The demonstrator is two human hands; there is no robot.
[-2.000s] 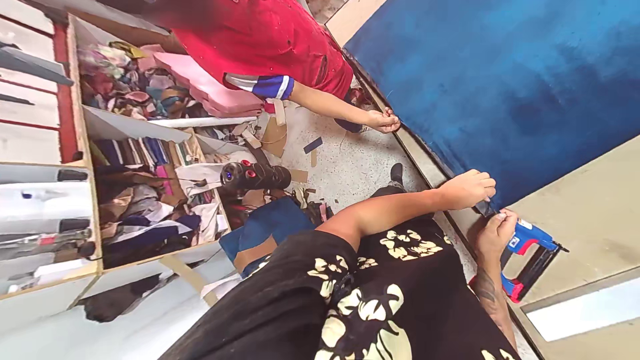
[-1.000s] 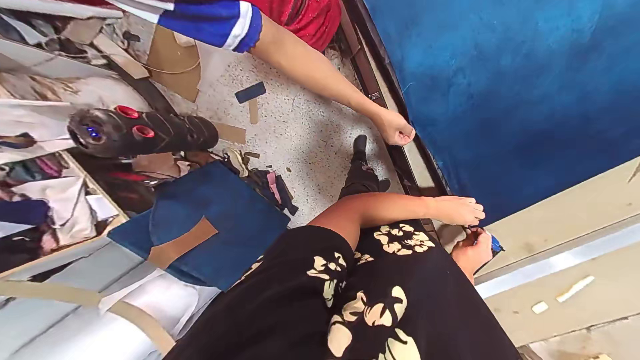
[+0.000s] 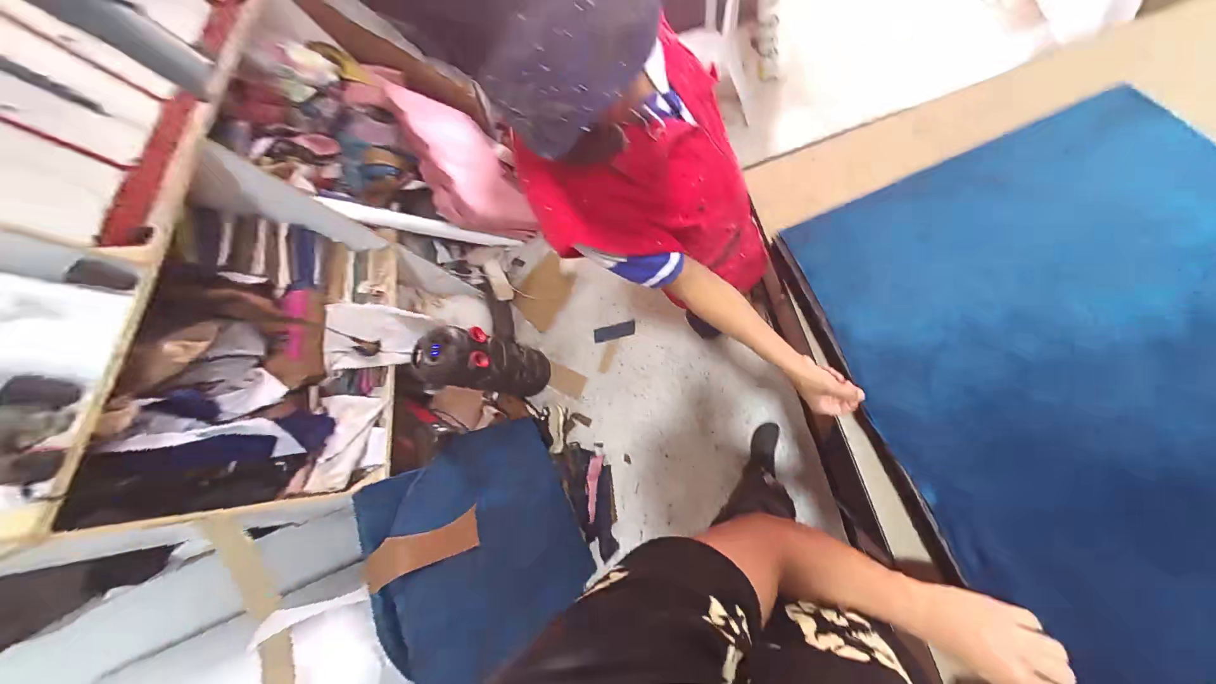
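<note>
At the lower right, my left hand (image 3: 997, 635) lies at the near edge of a large blue fabric piece (image 3: 1026, 380), its fingers bent; whether they hold the fabric edge is hidden. My right hand is out of frame. The blue fabric covers a light beige board (image 3: 860, 180), whose bare margin shows at the top. Farther along the same edge, a co-worker's hand (image 3: 828, 388) is closed at the fabric's border. A dark strip (image 3: 807, 285) runs along that edge.
A co-worker (image 3: 646, 190) in a red top and dark cap stands across the aisle. Wooden shelving (image 3: 171, 209) full of fabric scraps lines the left. A dark cylindrical speaker-like device (image 3: 489, 363), folded blue fabric (image 3: 494, 532) and scraps such as a blue strip (image 3: 615, 331) lie near the speckled floor (image 3: 665, 418).
The view has swung, and my right hand, visible at the edge beside my left before, has gone out of frame. The blue-and-red staple gun seen earlier is also out of view.
</note>
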